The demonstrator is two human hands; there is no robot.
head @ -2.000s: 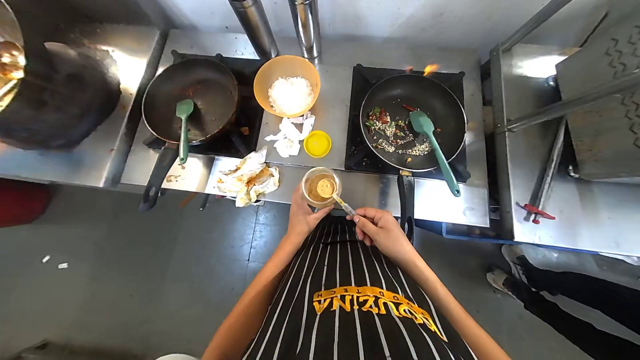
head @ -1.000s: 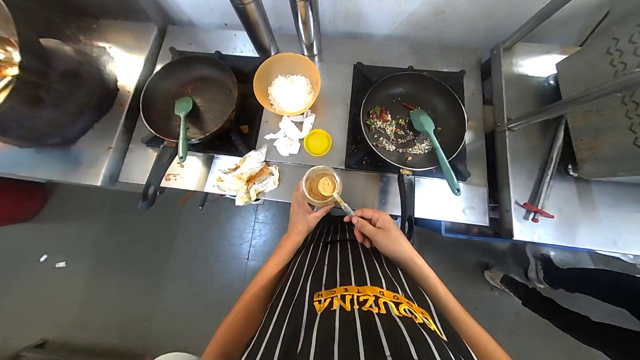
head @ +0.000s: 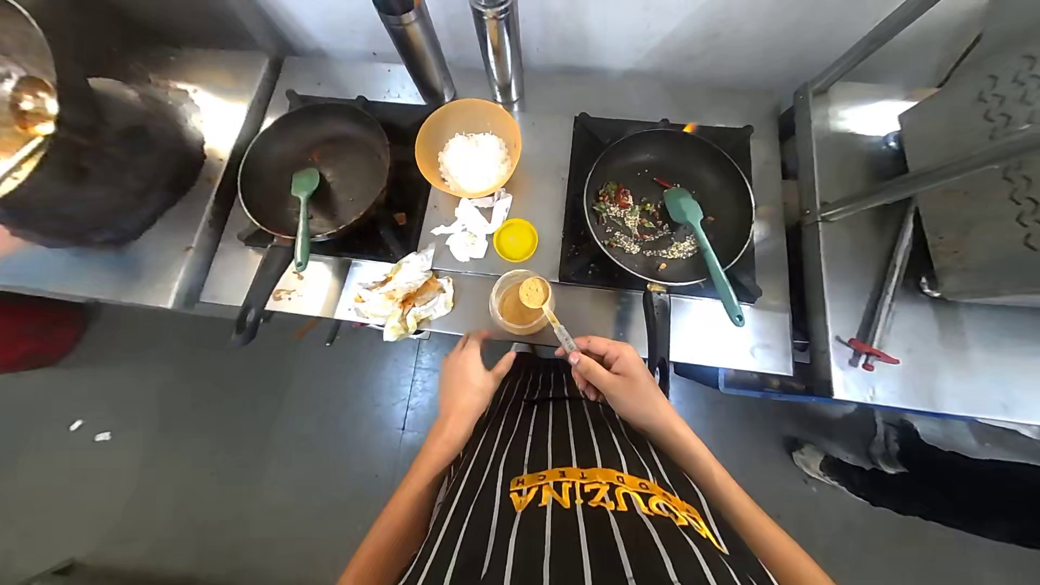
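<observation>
My right hand grips the handle of a measuring spoon heaped with light brown powder, above a clear round container of the same powder. The container stands at the counter's front edge. My left hand, fingers apart, is just below it, holding nothing. Behind the container lies a yellow lid. To the right, a black frying pan on a burner holds chopped bits, red pieces and a green spatula.
At left, another frying pan holds a green spatula. Between the pans are an orange bowl of white food and crumpled white paper. Stained wrapping lies in front. A flame shows behind the right pan. A person's legs are at right.
My left hand has let go of the container and drawn back toward me. The container now stands on the counter edge. The right hand still holds the filled spoon over it.
</observation>
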